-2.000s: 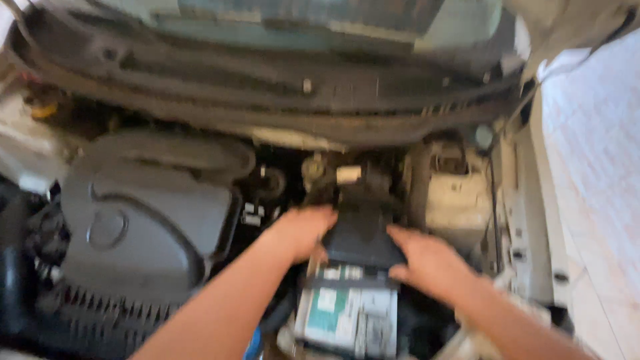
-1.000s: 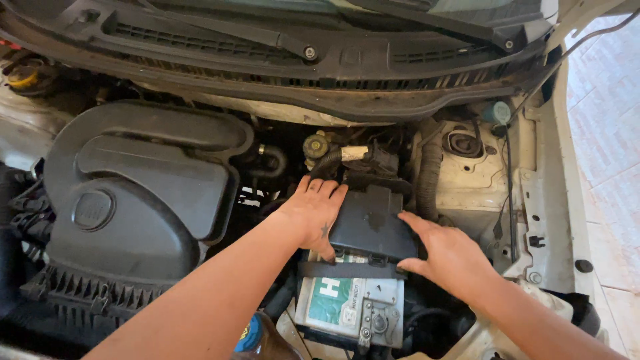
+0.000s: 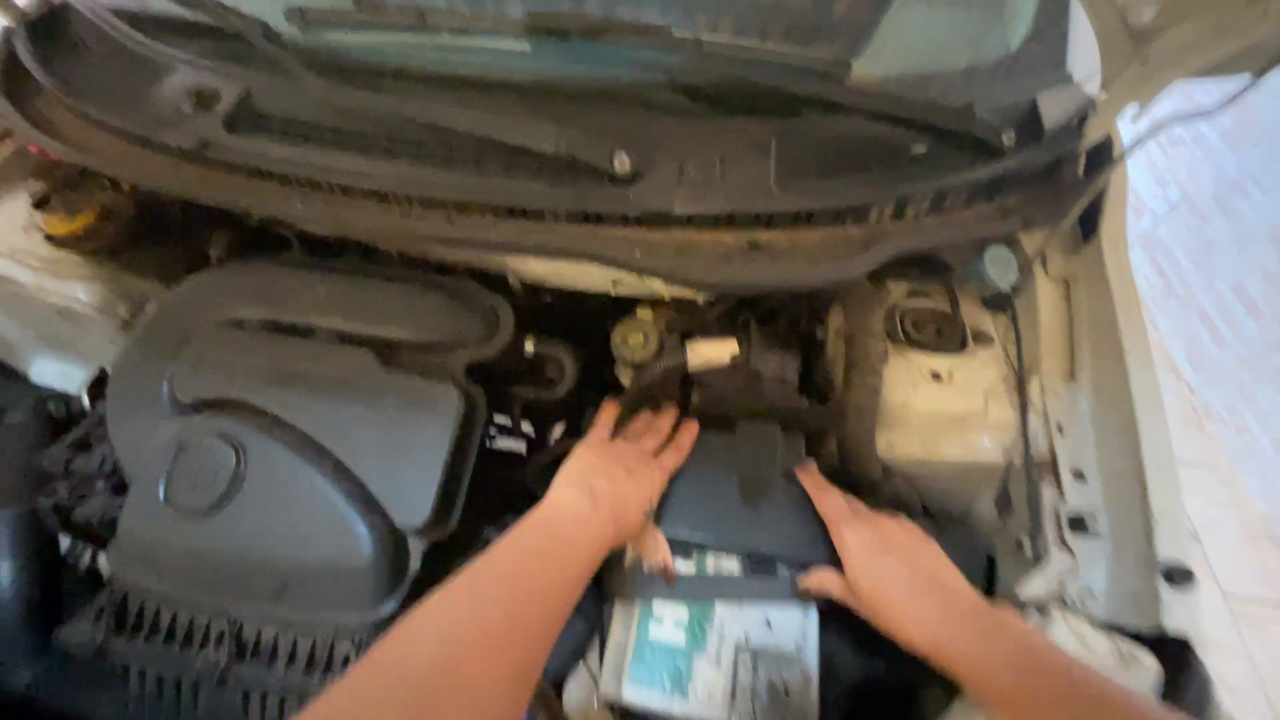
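Observation:
In the head view, a black plastic cover (image 3: 745,495) lies over the rear part of a car battery (image 3: 715,655) with a green and white label. My left hand (image 3: 615,475) is at the cover's left edge, its fingers spread and its thumb pointing down beside the battery. My right hand (image 3: 885,560) is at the right edge, with the index finger near the upper corner and the thumb by the lower corner. A dark strap (image 3: 715,586) crosses the battery just below the cover. Blur hides how firmly either hand grips.
A black plastic engine cover (image 3: 290,440) fills the left side. Behind the battery are a wiring connector (image 3: 712,352) and a round yellowish cap (image 3: 635,338). A strut tower (image 3: 940,400) stands at the right, and the windshield cowl (image 3: 640,190) runs across the back.
My left fingers, lying together on the cover's left edge a second ago, are now more spread. The right hand stays at the right edge. The view has shifted somewhat.

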